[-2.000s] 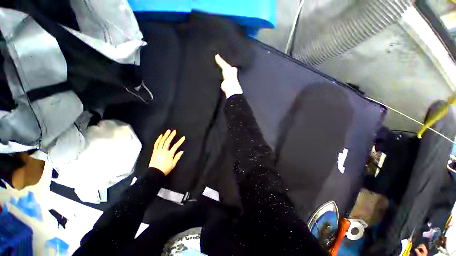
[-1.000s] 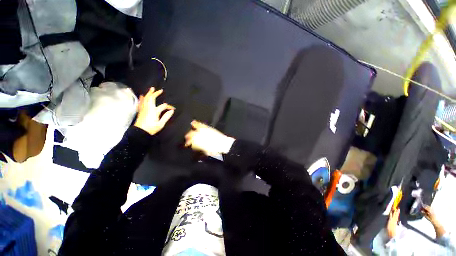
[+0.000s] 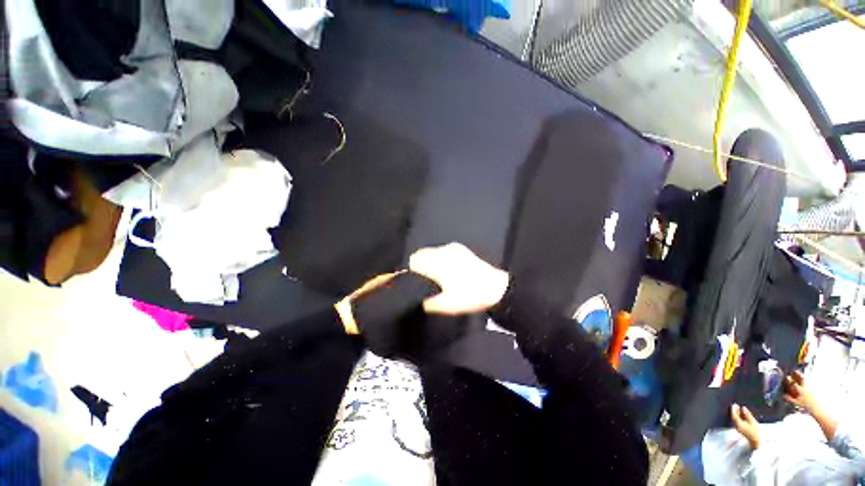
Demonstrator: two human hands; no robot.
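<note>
My left hand (image 3: 361, 301) and my right hand (image 3: 463, 277) are close together over the table's near edge, in front of my body. Both hold a bunched dark fabric piece (image 3: 398, 306) between them. My left fingers are mostly hidden behind the fabric. The black pressing table (image 3: 455, 123) spreads beyond the hands. A pale narrow strip (image 3: 500, 328) lies near my right sleeve.
A steam iron (image 3: 595, 320) stands at right beside a white tape roll (image 3: 638, 343). A dark padded arm (image 3: 745, 228) is farther right, with another worker's hands (image 3: 745, 424) near it. A white bundle (image 3: 223, 218) and grey garment parts (image 3: 90, 109) lie at left.
Both hands have come back towards my body and together. The dark fabric, spread flat two seconds ago, is now bunched between them. The view has shifted.
</note>
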